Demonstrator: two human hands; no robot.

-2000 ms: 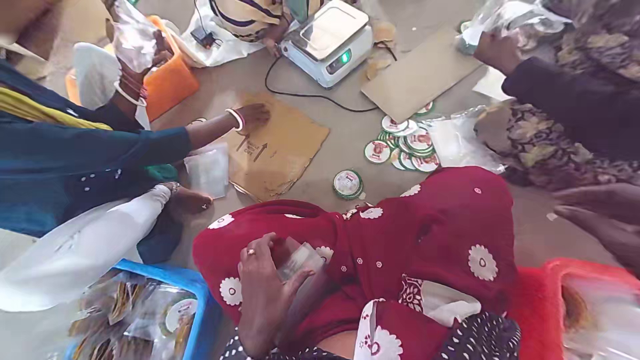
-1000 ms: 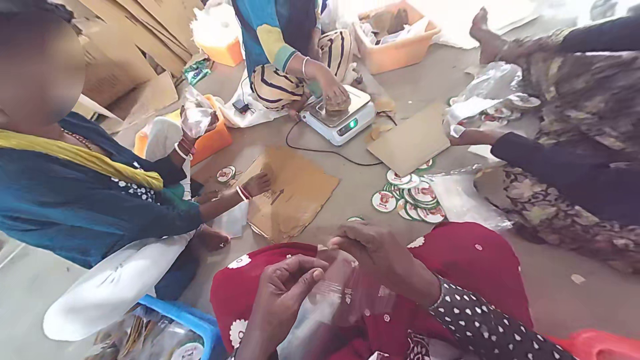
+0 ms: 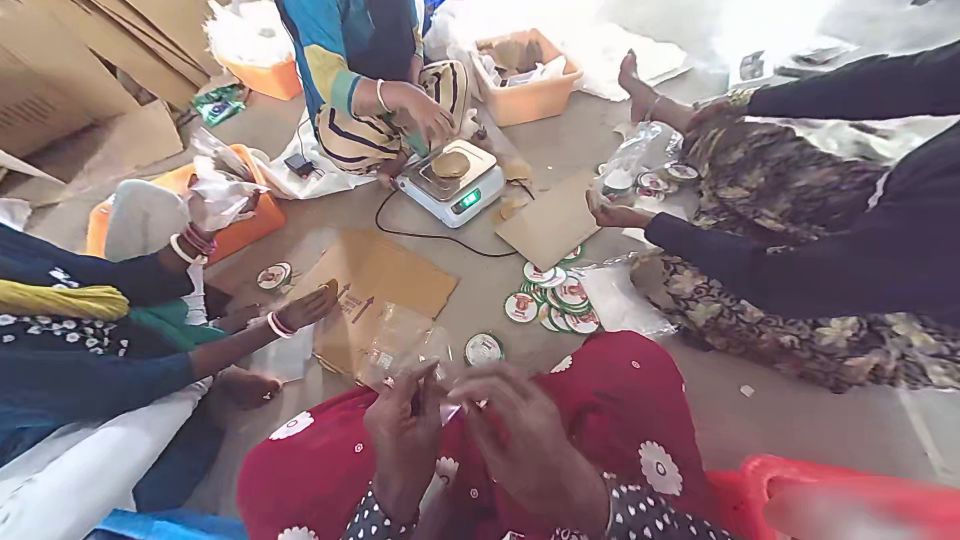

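Note:
Above my lap, my left hand [image 3: 409, 431] pinches a clear plastic bag [image 3: 397, 337] between thumb and fingers. Close beside it, my right hand [image 3: 517, 435] is blurred, its fingertips at the bag's near edge; whether they grip it I cannot tell. The bag stands out over a flat cardboard sheet [image 3: 367, 281]. Just beyond my knees lies a small stack of round labels [image 3: 484, 349]. A larger heap of round labels [image 3: 562, 300] is spread to the right, next to a pile of clear plastic bags [image 3: 626, 296].
A digital scale [image 3: 454, 187] with a round brown item on it stands ahead, its cable [image 3: 442, 236] across the floor. People sit left, right and opposite, hands busy. A red tub [image 3: 810, 495] is at my right, a blue tub [image 3: 165, 525] at lower left, orange tubs [image 3: 529, 97] farther off.
The clear bag now extends forward from my hands, away from my lap. The opposite person's hand has lifted off the scale, leaving the round brown item there. The view has shifted.

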